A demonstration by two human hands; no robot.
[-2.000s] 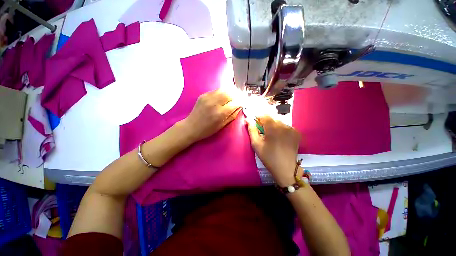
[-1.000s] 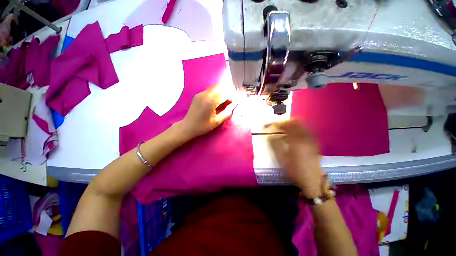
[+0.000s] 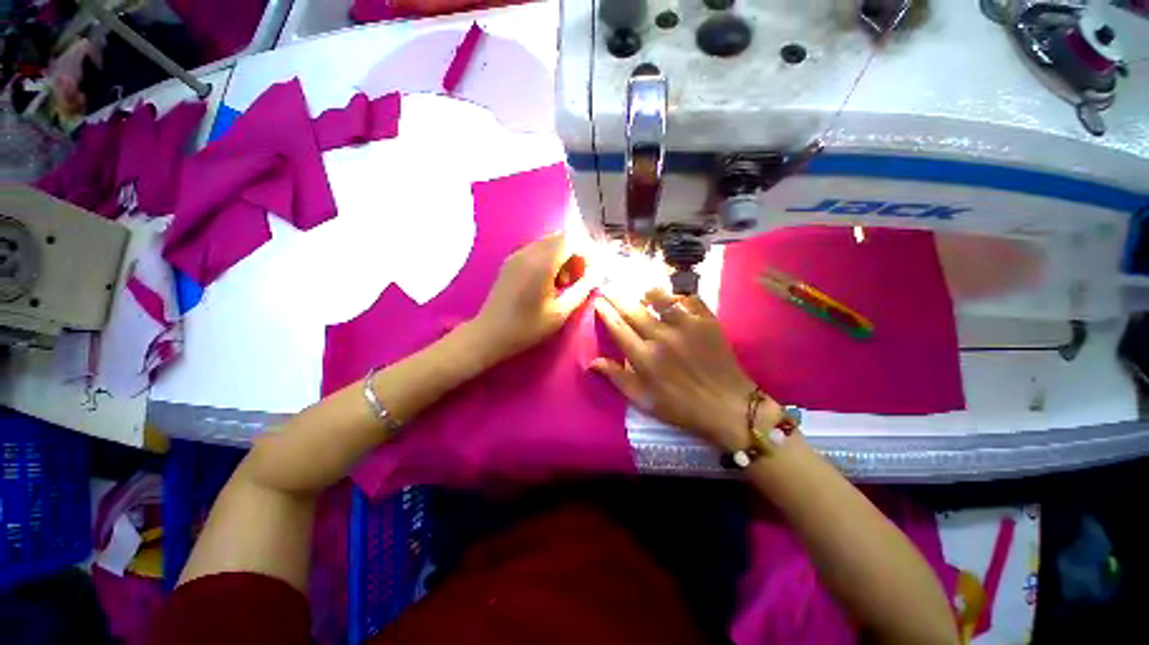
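Note:
A large magenta garment panel (image 3: 504,391) lies on the white table and runs up under the machine's needle area, which is washed out by lamp glow. My left hand (image 3: 536,296) is on the panel just left of the needle, fingers bent, pinching the cloth near the glow. My right hand (image 3: 668,359) lies on the panel's right edge, fingers spread, fingertips near the needle; it holds nothing. The green and orange thread snips (image 3: 819,306) lie on a flat magenta piece (image 3: 869,365) on the bed, right of my right hand. The white JACK machine head (image 3: 882,151) stands above.
Heaped magenta pieces (image 3: 252,183) lie at the table's left. A pale curved piece (image 3: 504,63) with a magenta strip (image 3: 464,58) is at the back. A second, beige machine (image 3: 63,265) is at the left edge. Blue crates (image 3: 44,498) and magenta cloth are below the table.
The thread snips have left my right hand and now lie on the magenta piece. My right hand has come back beside the needle. The view has shifted a little.

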